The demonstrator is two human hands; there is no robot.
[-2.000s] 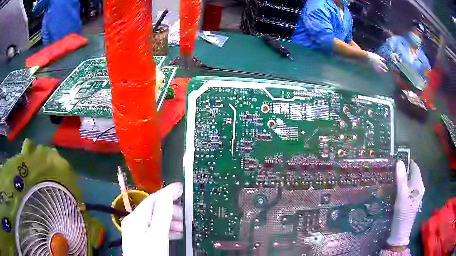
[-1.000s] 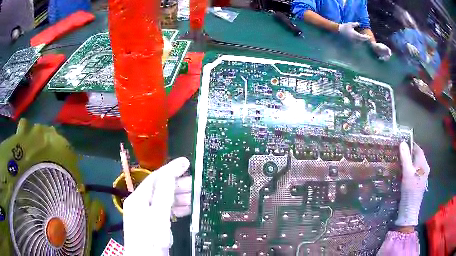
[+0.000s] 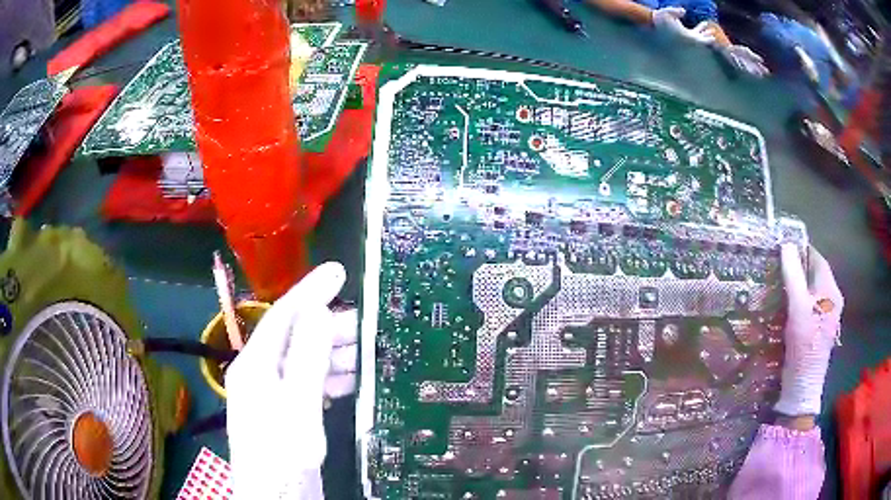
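Observation:
A large green printed circuit board (image 3: 576, 293) is held up in front of me, solder side facing me, its lower edge cut off by the picture. My left hand (image 3: 293, 381), in a white glove, is at its left edge, thumb on the near side, the other fingers partly behind the edge. My right hand (image 3: 809, 317), in a white glove with a pink sleeve, grips the right edge near a small corner tab. A band of glare crosses the upper part of the board.
A wrapped red-orange post (image 3: 244, 146) stands left of the board. A green fan (image 3: 83, 381), yellow cup (image 3: 230, 337) and red-dotted sheet (image 3: 207, 477) are at left. Another board (image 3: 147, 107) lies on a red-orange pad behind. Other people's gloved hands (image 3: 708, 34) show at the far side.
The board and both hands sit higher in the picture, with more of the lower solder area showing. The glare band has shifted over the board. The background has also moved up as the view tilted down.

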